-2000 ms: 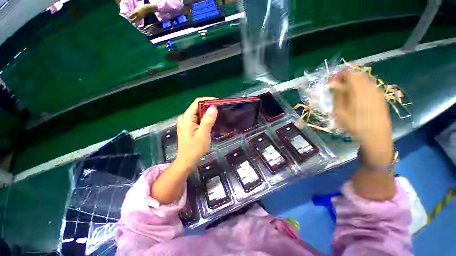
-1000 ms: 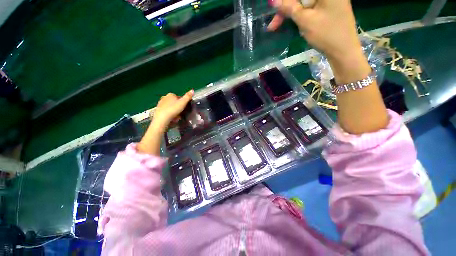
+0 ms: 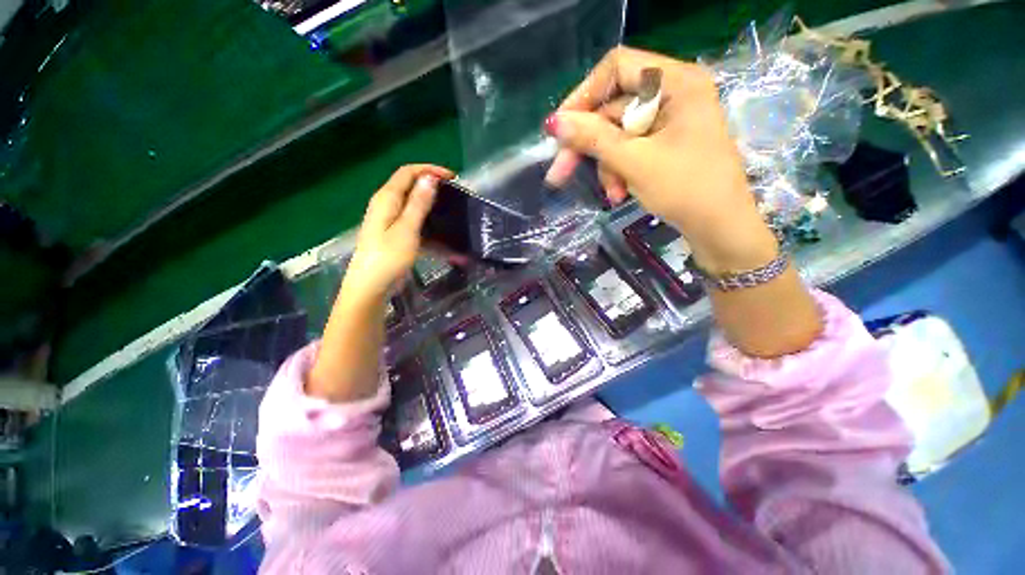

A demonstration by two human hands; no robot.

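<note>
My left hand holds a dark phone by its left end, raised over the tray. A clear shiny film shows at the phone's right end; whether it is attached cannot be told. My right hand is above and right of the phone, with a small white tool with a dark tip held in its curled fingers. Its thumb and fingertips point toward the phone; whether they pinch film cannot be told. The clear blister tray holds a near row of phones with whitish rectangles. The far row is partly hidden by my hands.
A clear plastic sheet hangs beyond the tray. Crumpled clear film, tan strips and a black cloth-like patch lie at right. Black panels in clear trays lie at left. A whitish stool-like shape is at lower right.
My left hand has lifted a phone from the far row, where it was reaching before. My right hand has come down and left from the top edge, close to the phone.
</note>
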